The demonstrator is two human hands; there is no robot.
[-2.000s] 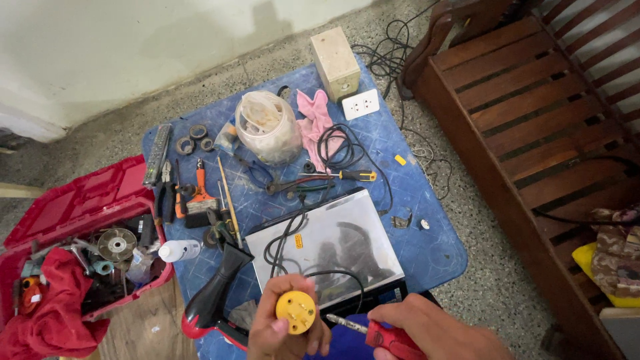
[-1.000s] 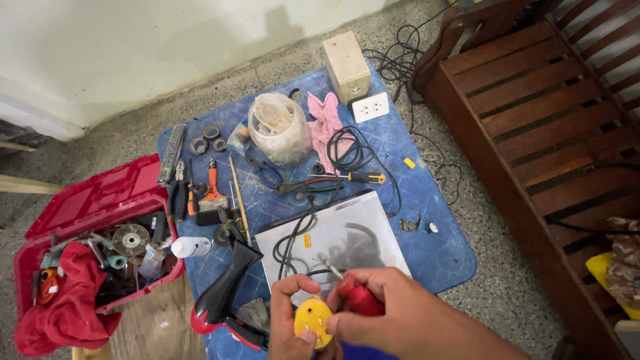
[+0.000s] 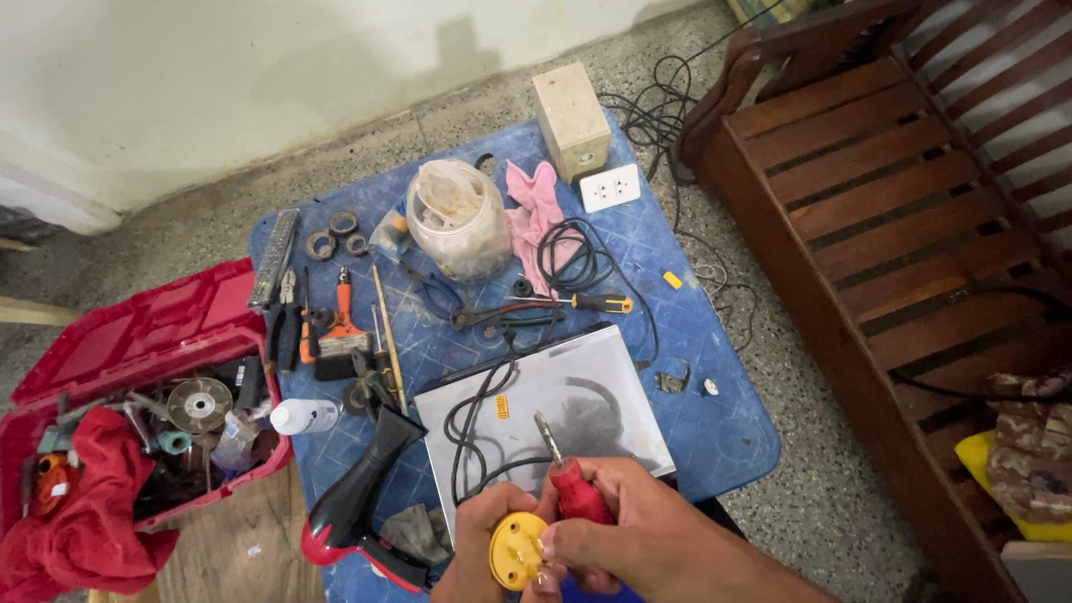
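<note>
My left hand (image 3: 481, 536) grips a round yellow electrical plug (image 3: 509, 548), whose metal prongs face up. In my right hand (image 3: 620, 528) is a red-handled screwdriver (image 3: 578, 494), its shaft pointing up and away from the plug. The right thumb and fingertips touch the plug's edge near the prongs. Beneath both hands lies a silver metal panel (image 3: 620, 377) with a black cord (image 3: 459, 427) looped on it; the cord runs toward the left hand. A black and red hair dryer (image 3: 368, 477) lies left of the panel.
Around the blue table (image 3: 729, 419) are a plastic jar (image 3: 461, 234), a yellow-black screwdriver (image 3: 599, 302), a paintbrush (image 3: 342, 335), pliers (image 3: 285, 327), a white outlet (image 3: 610, 188) and a wooden block (image 3: 574, 117). A red toolbox (image 3: 142, 335) stands left, a wooden bench (image 3: 837, 209) right.
My right hand has moved left to the plug; the screwdriver, earlier pointing left toward the plug, now points upward. The plug remains in my left hand.
</note>
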